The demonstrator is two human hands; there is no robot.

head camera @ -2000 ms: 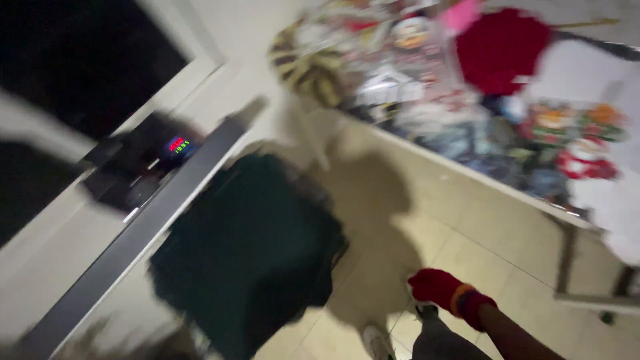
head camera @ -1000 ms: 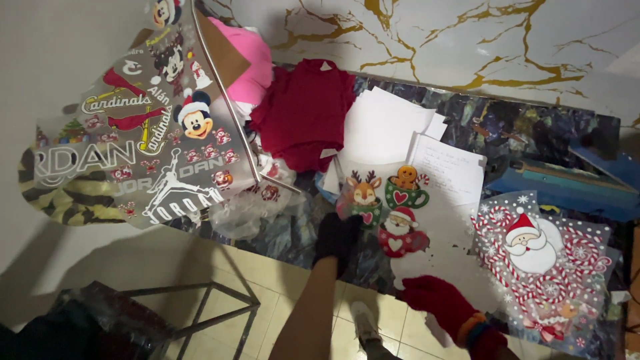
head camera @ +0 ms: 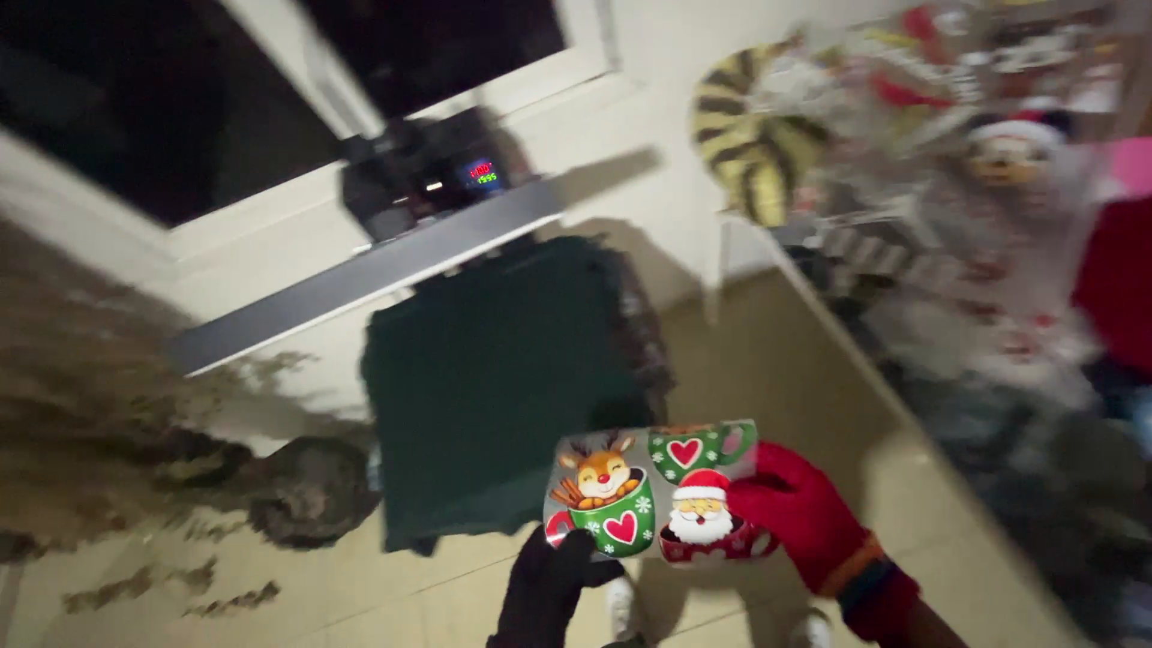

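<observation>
A clear transfer film (head camera: 661, 504) printed with a reindeer in a green mug, a Santa in a red mug and part of another green mug hangs between my hands. My left hand (head camera: 553, 576), in a black glove, pinches its lower left corner. In a red knitted glove with an orange and blue cuff, my right hand (head camera: 801, 517) grips its right edge. Just beyond the film lies a dark green cloth (head camera: 495, 396), spread flat below the heat press; what bears it is hidden.
A black heat press controller (head camera: 432, 175) with a lit display stands on a grey ledge (head camera: 378, 274) under the window. On the right is a table edge (head camera: 864, 369) with blurred printed films (head camera: 1008, 252) and a red garment (head camera: 1120, 279). A leafy plant (head camera: 180, 432) stands left.
The mug-printed film lay on the table a second ago; now both hands hold it up, away from the table. The view has swung left to the window side.
</observation>
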